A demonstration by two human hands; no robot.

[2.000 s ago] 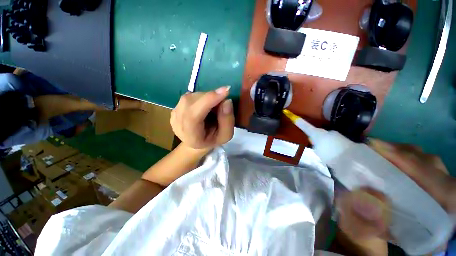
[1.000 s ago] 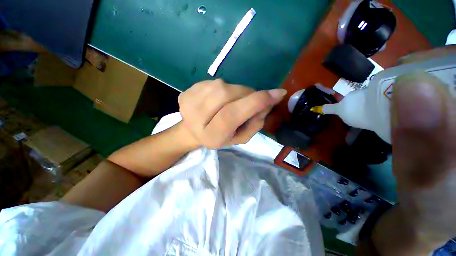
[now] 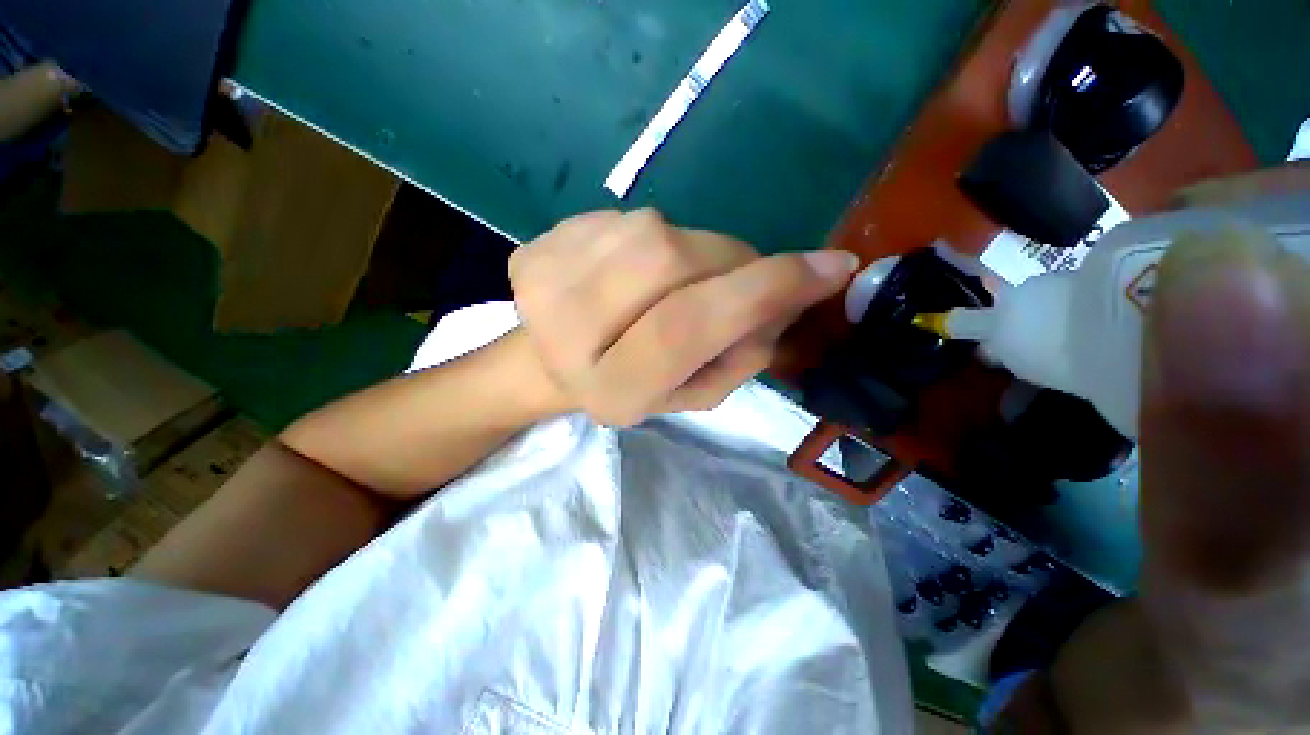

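My right hand (image 3: 1221, 431), large and blurred at the right edge, grips a translucent white glue bottle (image 3: 1070, 338). Its yellow nozzle tip (image 3: 934, 323) is at the near-left glossy black housing (image 3: 920, 287) on the reddish-brown fixture (image 3: 920, 172). I cannot tell if they touch. My left hand (image 3: 675, 316) is bent, index fingertip at the fixture's left edge beside that housing. Whether it pinches anything small is hidden. Another black housing (image 3: 1106, 86) sits farther back, with a matte black block (image 3: 1034, 187) beside it. A further dark housing (image 3: 1063, 431) is partly behind the bottle.
A narrow white strip (image 3: 690, 98) lies on the green mat (image 3: 474, 86). The fixture's square handle loop (image 3: 851, 462) overhangs my lap. Several small black parts (image 3: 963, 574) lie on a pale sheet below right. Cardboard boxes (image 3: 302, 216) and another person's arm (image 3: 36, 101) are at left.
The view has turned and moved closer. The bottle tip has gone from beside the near-left housing to over it, and my left hand has come to the fixture's edge.
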